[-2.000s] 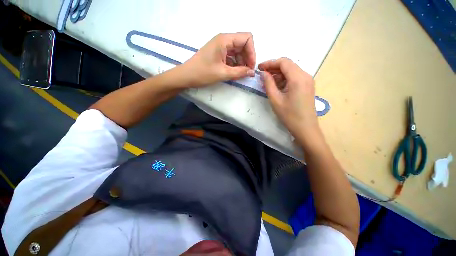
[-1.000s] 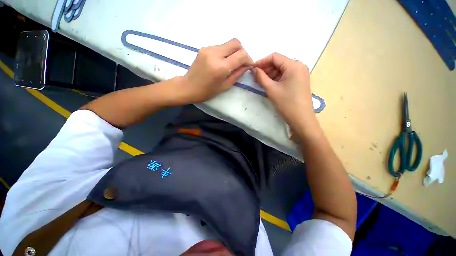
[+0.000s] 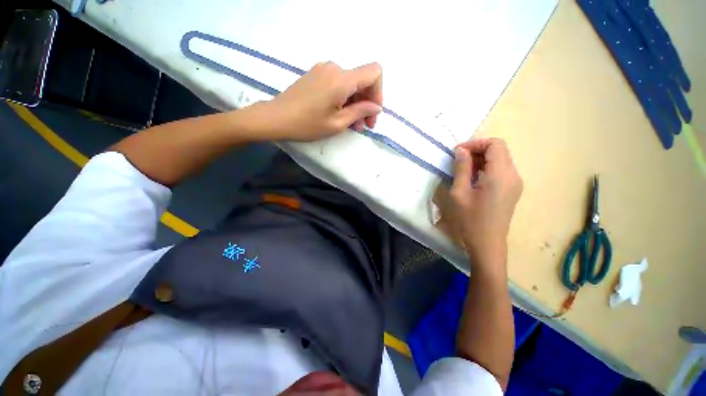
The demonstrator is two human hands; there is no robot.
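One long round-ended strap piece [image 3: 399, 146] lies wrong side up on the white work surface, with a white centre and a grey-blue rim. My left hand [image 3: 348, 100] is over its middle, thumb and fingers curled close together; whether they grip the rim or a small scrap is hidden. My right hand [image 3: 486, 182] pinches the strap near its right end with thumb and forefinger and covers that end. The rim between my hands shows, and its lower side looks slightly wider or raised near my left hand.
Dark green-handled scissors [image 3: 587, 259] and a crumpled white scrap [image 3: 628, 283] lie on the tan board [image 3: 542, 162]. Navy dotted straps [image 3: 639, 69] fan out at the upper right. A grey oval object [image 3: 691, 335] is at the far right edge. A phone-like object [image 3: 27, 58] is at the far left.
My hands were together at the strap's middle. My right hand has moved right to the strap's right end, while my left stays near the middle. The view has shifted right.
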